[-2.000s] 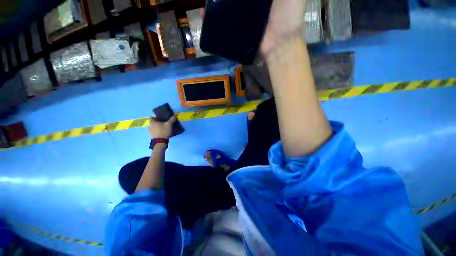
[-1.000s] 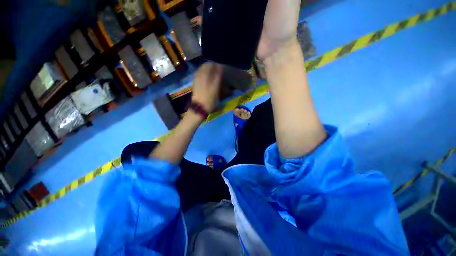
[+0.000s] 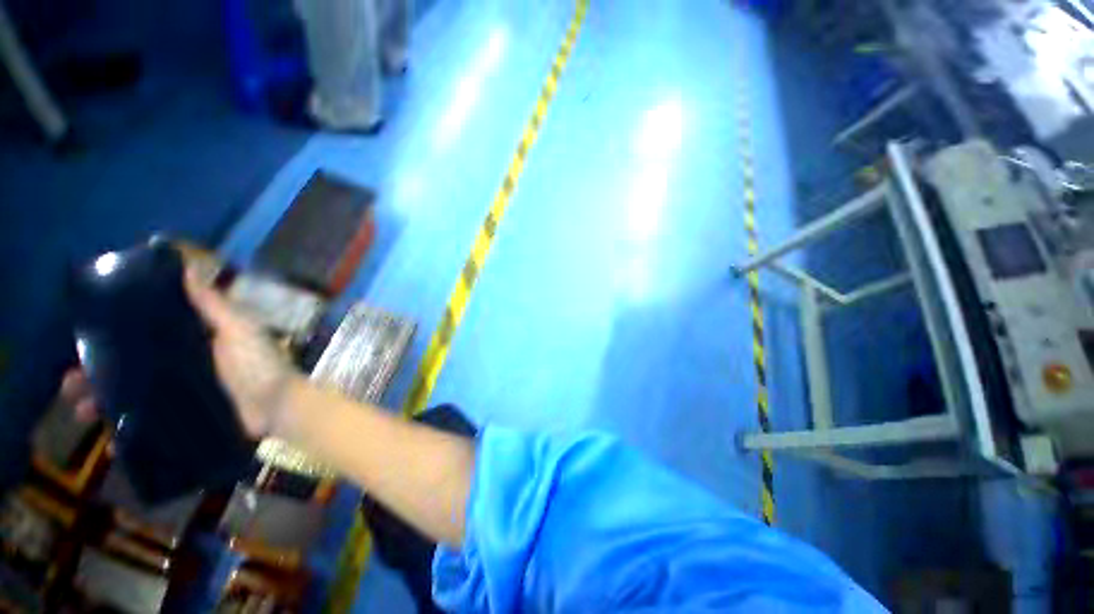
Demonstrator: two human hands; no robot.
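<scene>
My right hand (image 3: 240, 360) holds a phone unit (image 3: 156, 372), a thin glossy black slab, at the left of the view. Its black face is towards the camera, and it stands tilted, close to the camera. The thumb side is at its right edge. Fingertips show at its left edge; they look like the same hand's. My left hand is not in view.
Orange fixtures (image 3: 276, 522) with grey blocks stand on the floor at lower left. A brown-grey block stack (image 3: 318, 234) and silvery wrapped block (image 3: 366, 351) lie beside yellow-black tape (image 3: 478, 246). A white metal frame (image 3: 816, 360) and a machine (image 3: 1020, 288) stand right.
The view has swung towards the aisle. My right hand and the phone unit now appear at the left instead of the upper middle. My left hand has left the view.
</scene>
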